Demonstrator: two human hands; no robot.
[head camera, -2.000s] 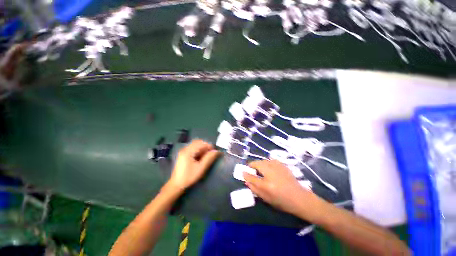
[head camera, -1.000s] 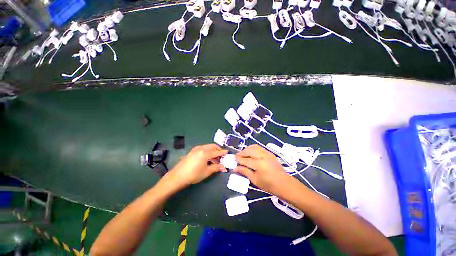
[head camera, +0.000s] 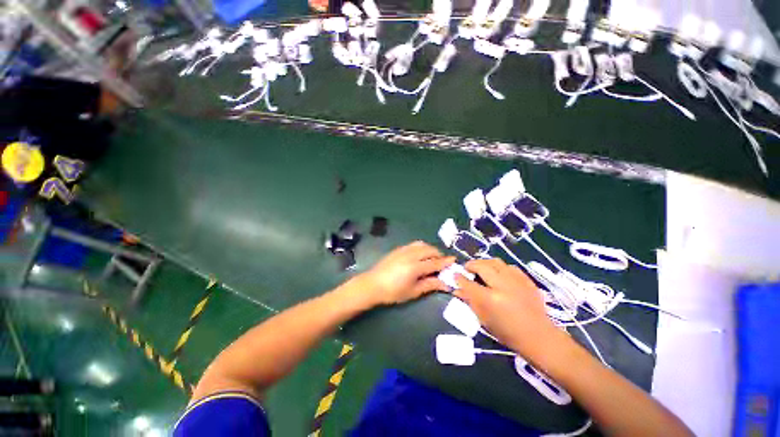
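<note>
My left hand (head camera: 412, 271) and my right hand (head camera: 500, 294) meet over a small white adapter (head camera: 453, 275), with fingers of both on it; the fingers hide part of it. Two closed adapters, plain white blocks, lie just below: one (head camera: 462, 317) beside my right hand, the other (head camera: 455, 350) nearer the bench edge. Above my hands lie several open adapters with white covers (head camera: 511, 183) folded back and black sheets (head camera: 531, 206) over their insides. Their white cables (head camera: 599, 256) run right in coiled bundles. A small pile of black insulating sheets (head camera: 345, 243) lies to the left.
Many white corded adapters (head camera: 440, 26) line the far belt beyond a worn metallic strip (head camera: 410, 136). A large white sheet (head camera: 706, 256) and a blue tray (head camera: 757, 358) are at the right. Green floor with yellow-black tape (head camera: 329, 388) shows below left, near a metal frame (head camera: 94, 243).
The view has swung left, so the bench things sit further right and more floor shows. Both hands, apart two seconds ago, came together on the white adapter and are still on it.
</note>
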